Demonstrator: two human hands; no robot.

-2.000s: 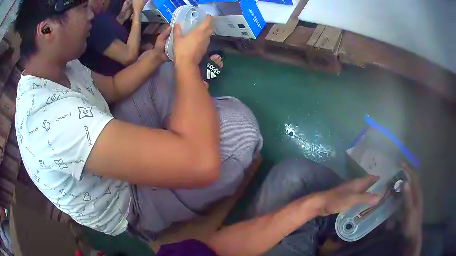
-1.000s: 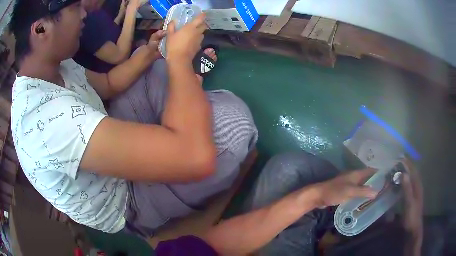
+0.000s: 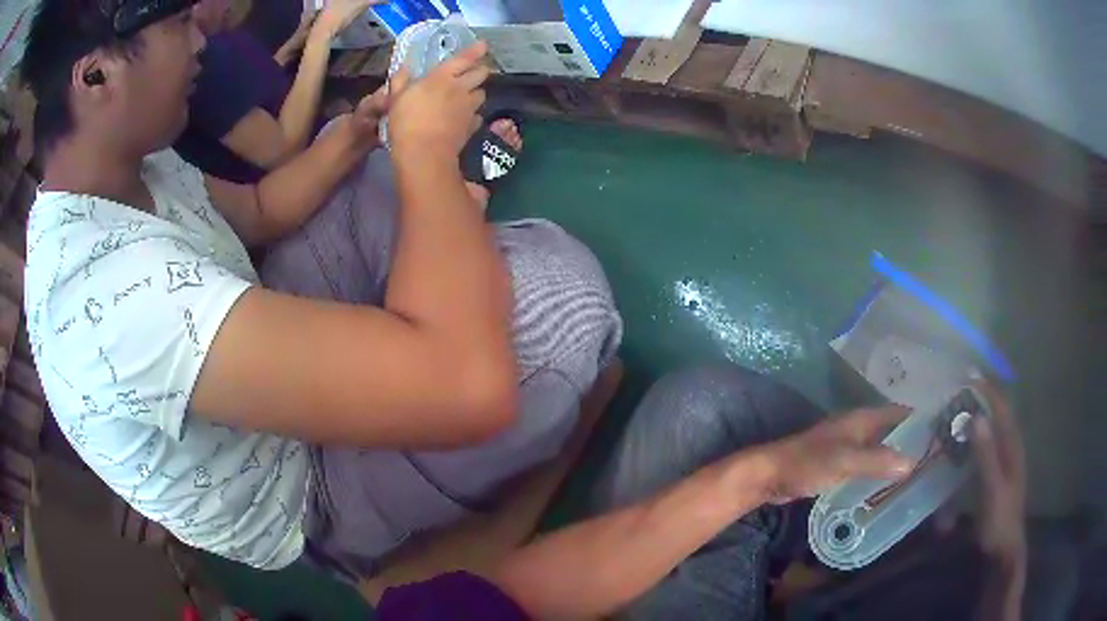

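A translucent housing (image 3: 868, 524) with rounded ends is held over my lap at the lower right, tilted. A small ring shows at its lower left end. A dark fan with a pale round hub (image 3: 961, 425) is at its upper right end, and thin reddish wires (image 3: 904, 479) run along the inside. My left hand (image 3: 832, 459) holds the housing's near side, fingers reaching over its edge. My right hand (image 3: 1000, 485) is blurred and dim and holds the fan end from the right; its fingertips are hard to see.
An open carton (image 3: 898, 352) with a blue edge stands just beyond the housing. A seated person (image 3: 158, 303) at the left holds a similar housing (image 3: 425, 61). Another person sits behind. Blue-and-white boxes (image 3: 546, 46) are on a wooden pallet (image 3: 765, 91) at the top. The floor (image 3: 680, 218) is shiny green.
The view has shifted slightly, so things sit a little further left and up. My hands keep nearly the same hold on the housing.
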